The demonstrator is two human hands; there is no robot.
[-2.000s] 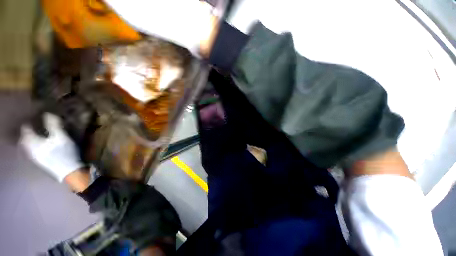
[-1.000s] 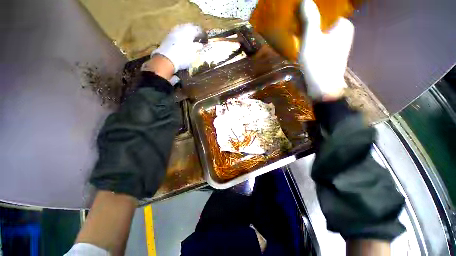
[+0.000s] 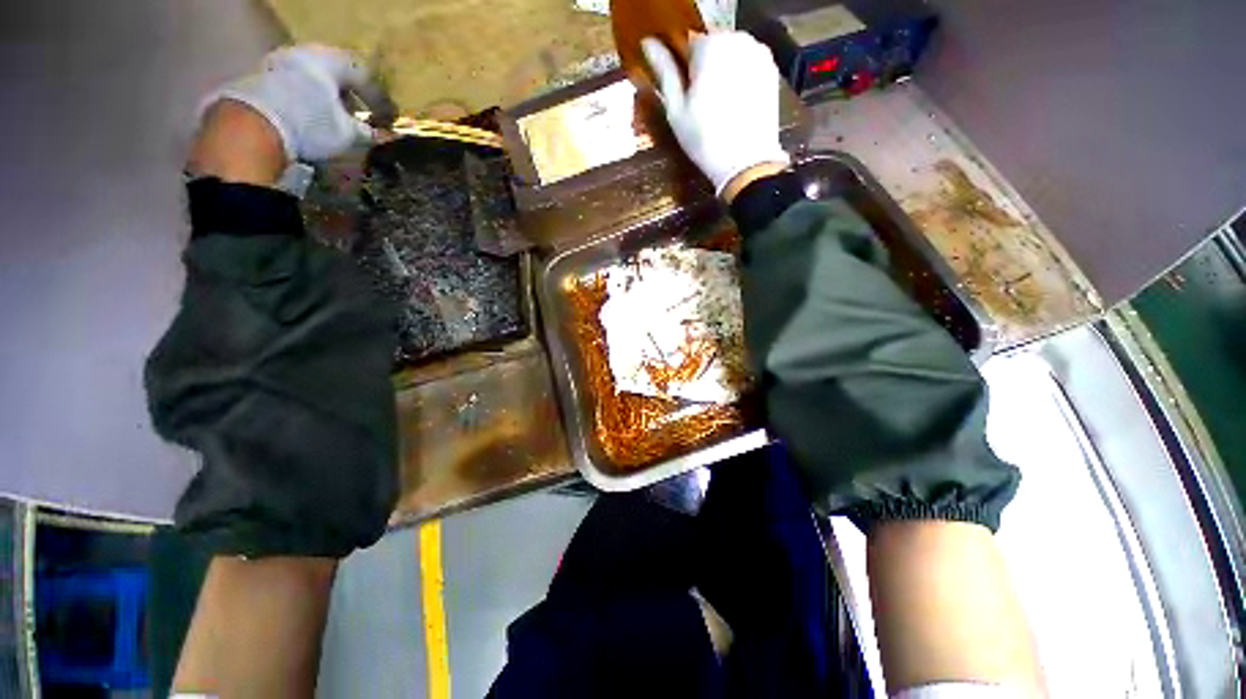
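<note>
My left hand (image 3: 312, 103), in a white glove, is at the upper left by the black dross tray's top corner. It holds one end of a pale dross scraper (image 3: 444, 131), which lies across the tray's top edge toward the solder pot. My right hand (image 3: 724, 109), also gloved, is over the pot's right end and holds an orange sheet (image 3: 656, 30) upward. Whether a coil is behind the sheet is hidden. The solder pot (image 3: 579, 133) shows a bright silvery rectangular surface. The dross tray (image 3: 440, 280) holds grey-black crumbs.
The stainless scrap tray (image 3: 575, 410) below the pot holds copper wire offcuts (image 3: 635, 430) and a dirty white wiping cloth (image 3: 656, 307). A black temperature controller (image 3: 858, 52) with red digits stands at the upper right. Grey panels flank the bench. A white-surfaced tray (image 3: 1045, 464) is at lower right.
The view has steadied and shifted. My left hand has moved left from the pot to beside the dross tray. My right hand, with the orange sheet, is now over the pot's right end.
</note>
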